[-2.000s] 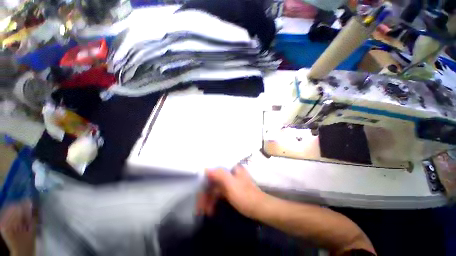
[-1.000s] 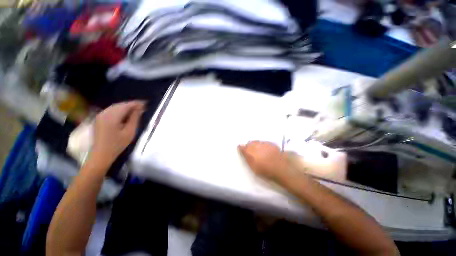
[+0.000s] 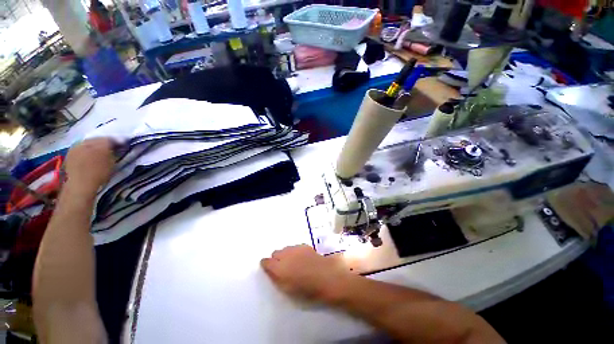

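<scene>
A stack of cut panels (image 3: 195,161), layered white and black, lies on the table left of the sewing machine. My left hand (image 3: 91,164) is at the stack's left corner, its fingertips at the top white layers; whether they grip a piece cannot be told. My right hand (image 3: 299,272) rests on the white table (image 3: 202,269), front-left of the needle area, with fingers curled and nothing visible in it. The off-white sewing machine head (image 3: 464,158) stands at right, its lamp lit over the needle plate. The black fabric patch (image 3: 427,233) lies under its arm.
A cardboard tube with pens (image 3: 370,134) stands on the machine head. Black fabric (image 3: 222,87) lies behind the stack. A pale blue basket (image 3: 330,27) stands at the back. A switch panel (image 3: 553,222) is right of the bed. A red basket (image 3: 33,181) is at far left.
The view has tilted up. The white-grey fabric held earlier at the front edge is gone from my hands. My left hand has moved up to the stack; my right hand stays on the table.
</scene>
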